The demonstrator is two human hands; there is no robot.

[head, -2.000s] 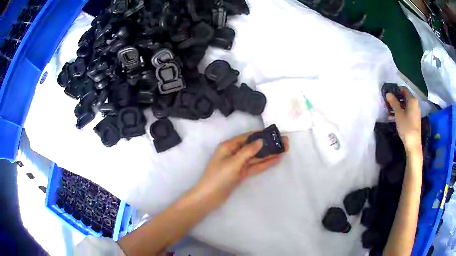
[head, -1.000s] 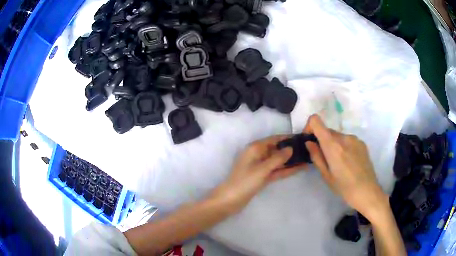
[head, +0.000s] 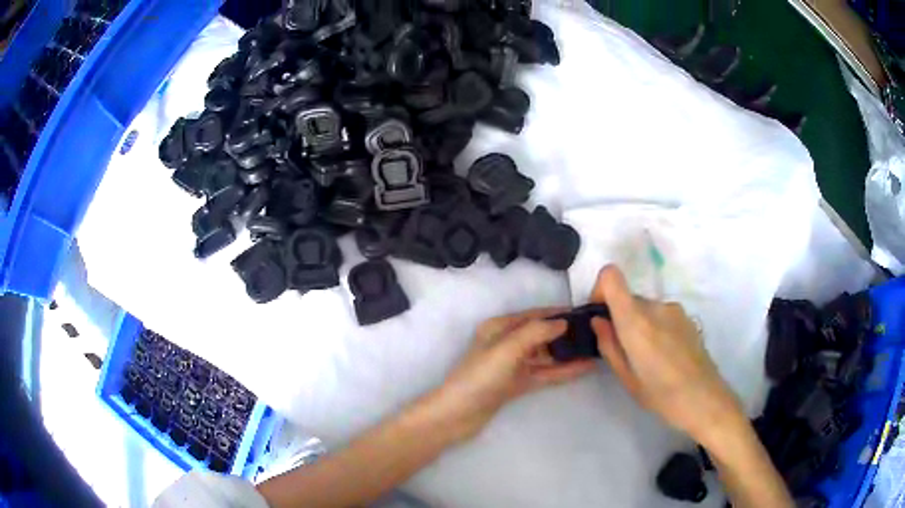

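My left hand [head: 496,367] and my right hand [head: 660,357] meet in front of me over the white cloth. Both grip a small black housing [head: 576,335] between their fingers. The fingers cover much of it, so I cannot tell whether it is one part or two. A heap of black housing parts [head: 397,177] lies beyond my hands to the left. A white pad [head: 620,243] with a green bottle tip [head: 655,256] on it lies behind my right hand, which hides most of the bottle.
A blue bin [head: 878,397] with black parts [head: 824,347] is at the right. A large blue crate [head: 69,164] stands upper left, a smaller blue tray [head: 184,392] of small dark parts lower left. Black pieces lie on the green surface [head: 814,169] at upper right.
My right hand has come from the right bin to my left hand and now grips the housing too. Over the last second both hands stay together; the view has shifted slightly.
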